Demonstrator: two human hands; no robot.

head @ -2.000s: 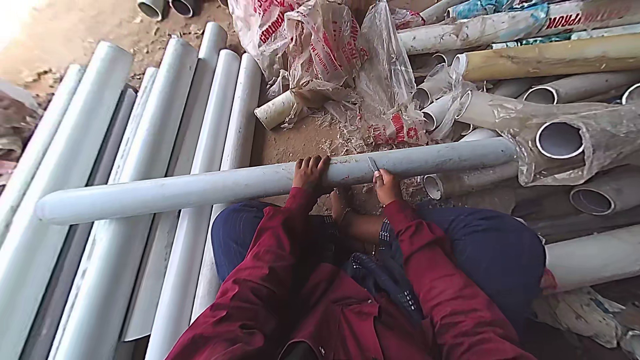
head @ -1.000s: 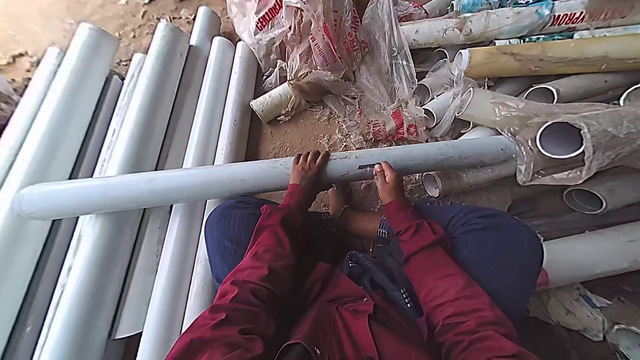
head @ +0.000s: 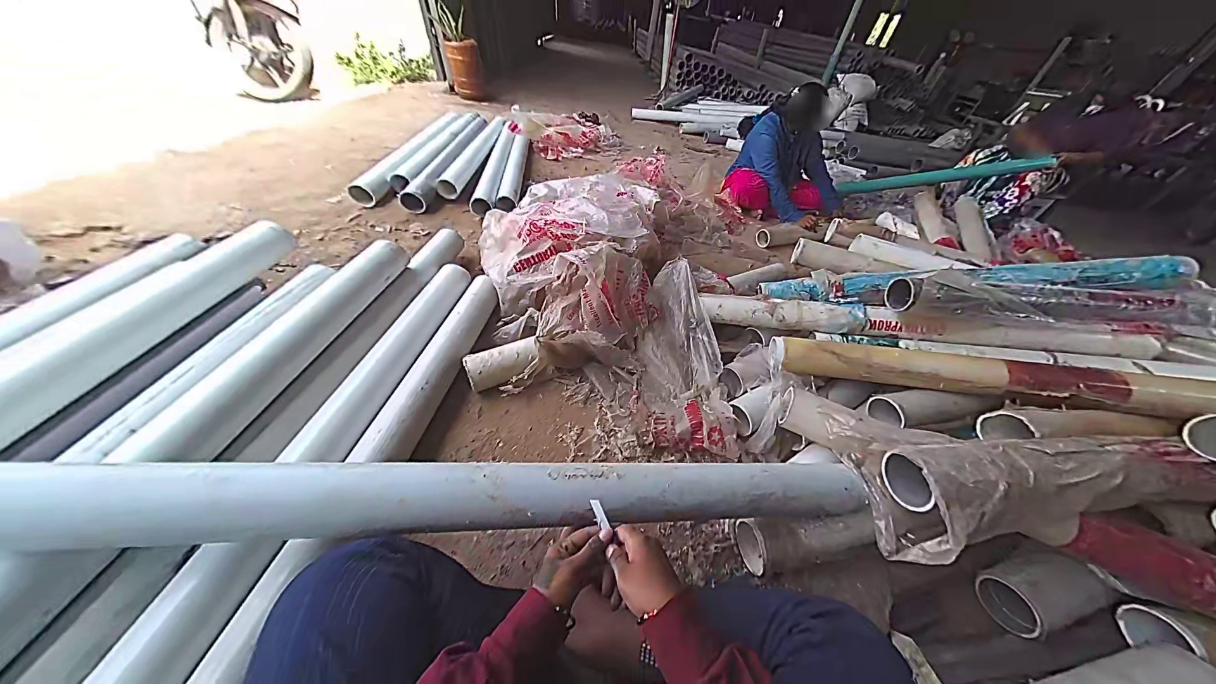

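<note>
A long pale grey plastic pipe (head: 427, 502) lies crosswise in front of me, over the lined-up pipes at the left and up to the pile at the right. Just below it, my right hand (head: 644, 567) pinches a small flat blade or strip (head: 600, 516) that points up toward the pipe. My left hand (head: 572, 562) is close against the right one, its fingers by the base of the strip. Whether it also grips the strip cannot be told. Neither hand holds the pipe.
Several grey pipes (head: 275, 351) lie side by side at the left. A pile of pipes (head: 950, 366), partly in plastic wrap, fills the right. Torn plastic bags (head: 589, 275) and a short pipe piece (head: 502, 365) lie between. A person in blue (head: 774, 157) sits beyond; another person is at the far right.
My left hand has let go of the pipe and come beside my right hand, below the pipe. The view has tilted up and now takes in the yard and other people.
</note>
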